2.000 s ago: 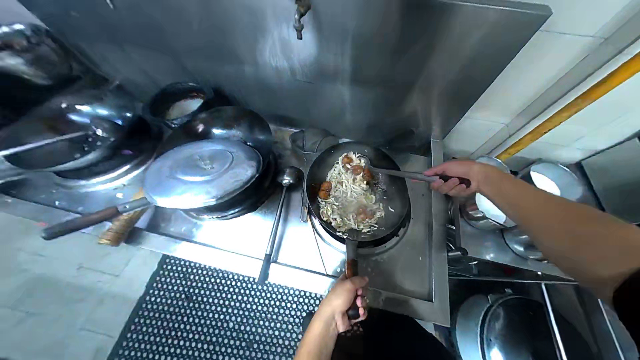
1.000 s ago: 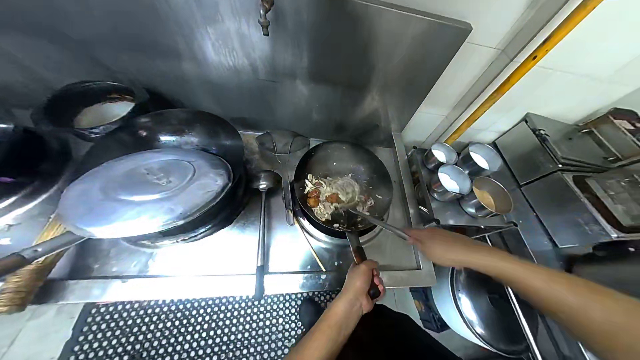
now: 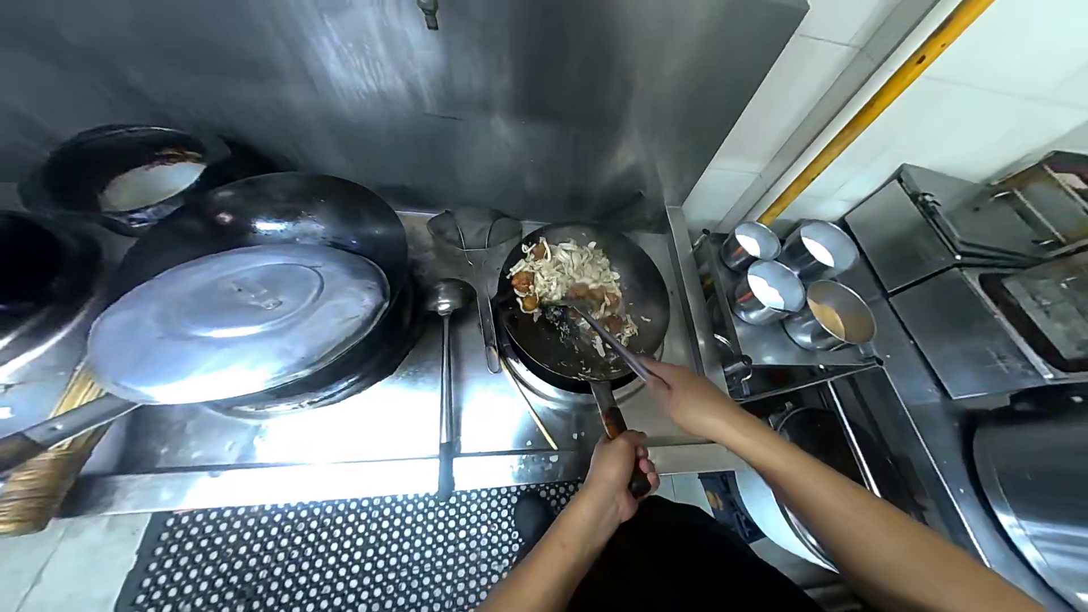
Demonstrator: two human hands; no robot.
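Observation:
A dark frying pan (image 3: 648,297) sits over a burner at centre, its wood-and-metal handle gripped by my left hand (image 3: 619,472). Pale noodle-like strips (image 3: 578,265) with browned round pieces lie mostly in the far half of the pan. My right hand (image 3: 680,393), just beyond the near right rim, is closed on the handle of a metal spatula or ladle (image 3: 614,344). That tool's head is partly hidden in the food. A metal ladle (image 3: 446,365) and a wire skimmer (image 3: 489,314) lie left of the pan, beside a thin wooden stick (image 3: 529,404).
A wok (image 3: 314,208) under a large aluminium lid (image 3: 238,327) stands left, near a straw brush (image 3: 42,489). Another pan (image 3: 119,170) is behind. Several metal containers (image 3: 769,291) stand right, below a yellow pipe (image 3: 875,110). A steel backsplash (image 3: 527,110) rises behind the stove.
The food, gathered lower in the pan a second ago, now lies toward its far side. My right hand has moved from the pan's right side to its near right rim. The view has shifted.

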